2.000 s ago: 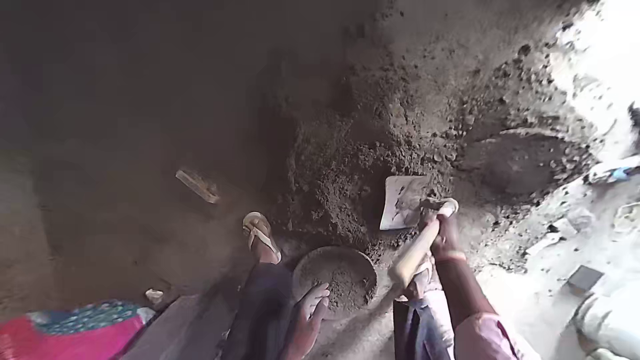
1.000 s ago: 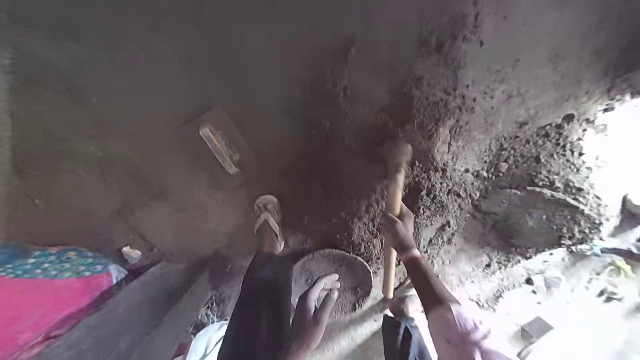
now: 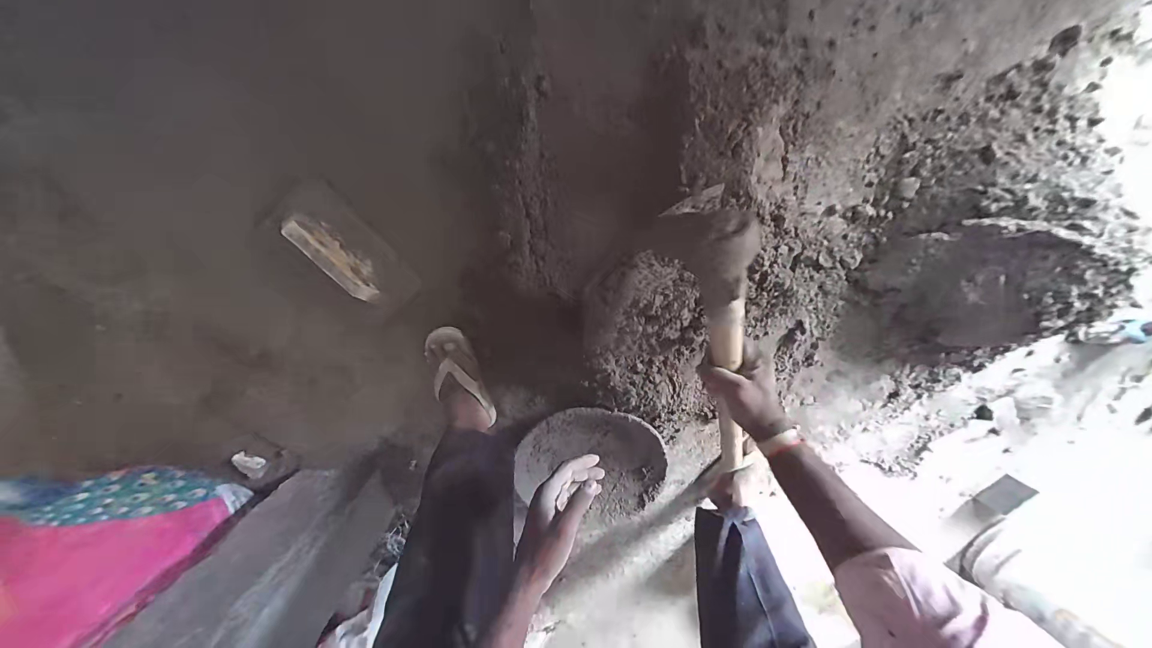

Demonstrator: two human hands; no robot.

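Note:
My right hand (image 3: pixel 745 391) grips the wooden handle (image 3: pixel 727 337) of a digging hoe, whose dirt-covered head (image 3: pixel 715 236) is over the loose soil (image 3: pixel 652 328). The handle runs back toward my right foot. Over the near side of a round, shallow pan (image 3: pixel 549 441) that has soil in it is my left hand (image 3: pixel 562 504), holding nothing, its fingers loosely spread. Whether it touches the pan I cannot tell. The far part of the hoe's blade is partly lost in shadow.
My sandalled left foot (image 3: pixel 459 378) stands left of the pan. A pale rectangular block (image 3: pixel 331 256) lies farther left. Pink cloth (image 3: pixel 108 558) and a grey slab (image 3: pixel 243 558) are at the lower left. Heaped clods (image 3: pixel 1008 162) and a dark flat piece (image 3: pixel 1003 497) are on the right.
My right hand has swung the hoe: its blade lay flat and pale near the soil's edge two seconds ago, and its head now points away from me. My left hand has stayed by the pan.

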